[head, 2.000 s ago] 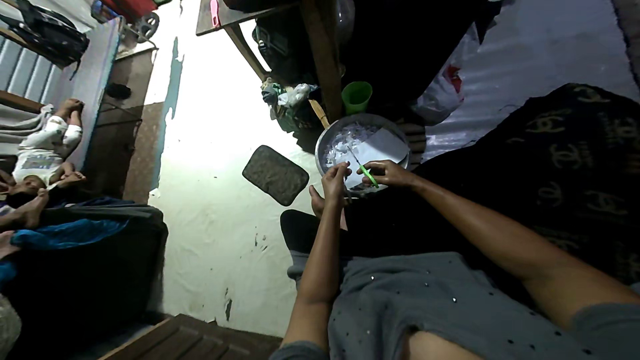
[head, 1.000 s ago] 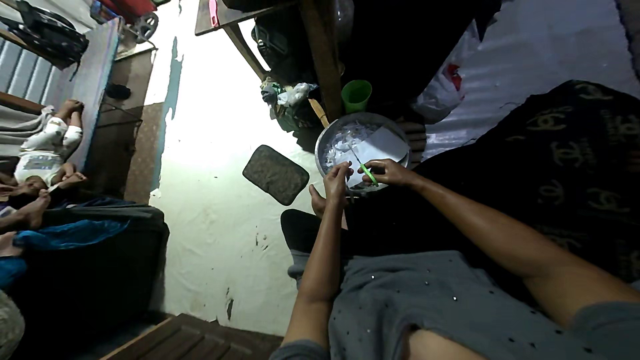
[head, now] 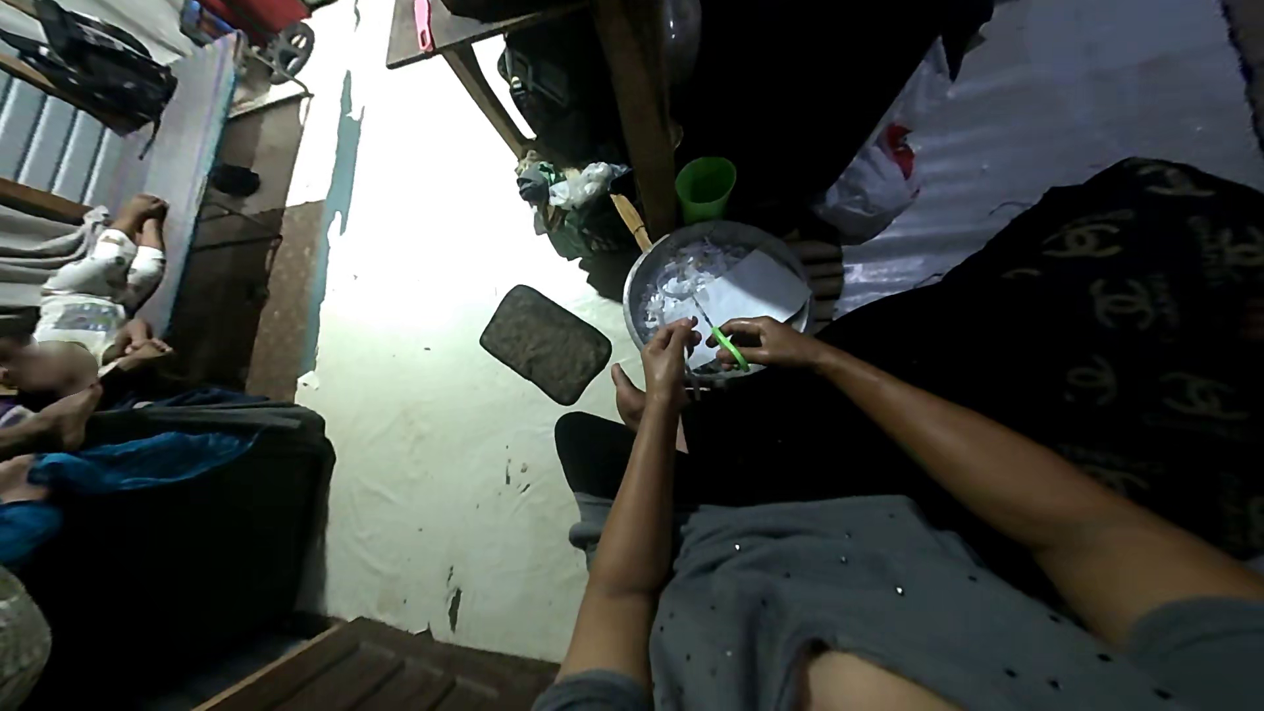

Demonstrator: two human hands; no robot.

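My right hand [head: 768, 344] grips green-handled scissors [head: 728, 346] over the near side of a round metal basin [head: 639, 286]. The scissor blades point up and to the left. Close beside them is my left hand [head: 671, 351], its fingertips pinched together on something too small to make out, perhaps a strip of paper. White cut scraps [head: 681, 279] lie heaped in the left part of the basin, and a larger white sheet [head: 758, 291] rests at its right. A wooden handle [head: 632, 222] slants up at the basin's upper left edge.
A green plastic cup [head: 706, 188] stands just beyond the basin, by a wooden table leg [head: 637, 109]. A dark rounded mat or slab [head: 546, 344] lies left on the pale floor. A plastic bag [head: 874, 193] sits at upper right. People rest at far left near a dark cushioned seat [head: 178, 533].
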